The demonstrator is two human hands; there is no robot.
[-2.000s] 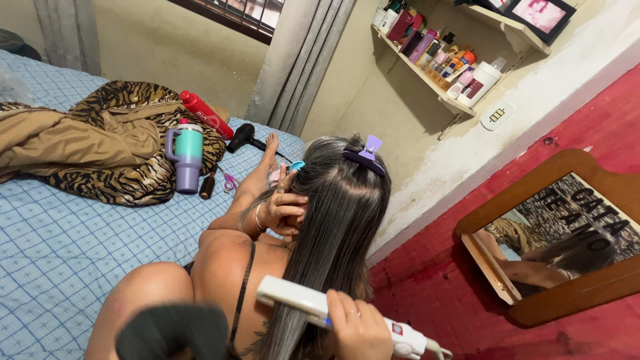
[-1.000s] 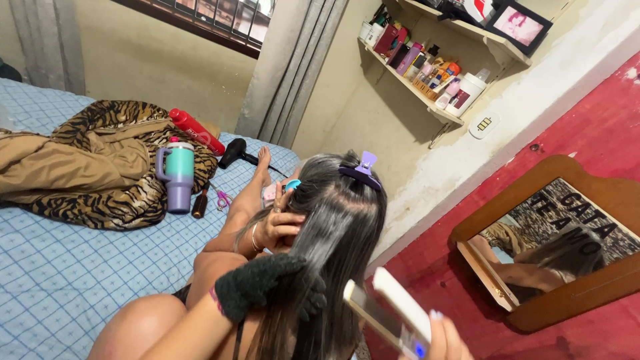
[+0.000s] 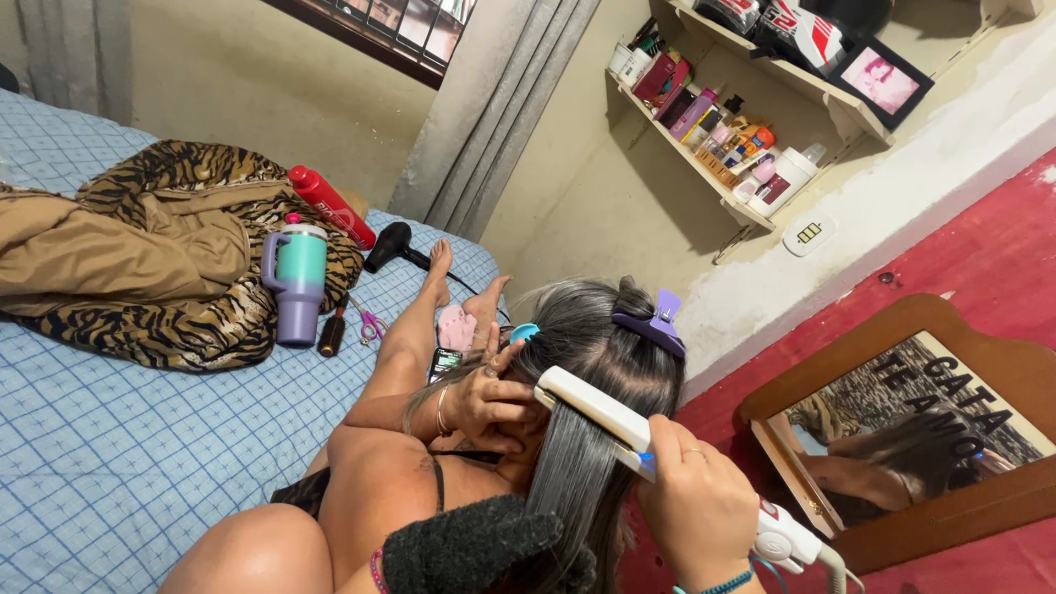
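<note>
My right hand [image 3: 701, 487] grips a white hair straightener [image 3: 602, 412], whose plates lie across a section of long dark grey hair [image 3: 577, 470] near the seated person's head. My left hand [image 3: 474, 540], in a black knit glove, is lower down beside the same section; its fingertips are partly behind the hair, and whether they pinch strands is unclear. A purple claw clip [image 3: 656, 323] holds hair at the top of the head, and a turquoise clip [image 3: 524, 332] sits at the far side. The seated person's own hand [image 3: 495, 404] rests by their ear.
On the bed [image 3: 107, 445] lie a tiger-print blanket [image 3: 165, 346], a tumbler [image 3: 299, 285], a red bottle [image 3: 330, 206], a hair dryer [image 3: 392, 247], a round brush [image 3: 332, 332], scissors [image 3: 373, 324] and a phone [image 3: 444, 363]. At right are a wood-framed mirror [image 3: 916, 326] and wall shelves [image 3: 701, 157].
The straightener, apart from the hair with its plates spread one second ago, is now across the section near the head. My gloved left hand has moved down along the hair.
</note>
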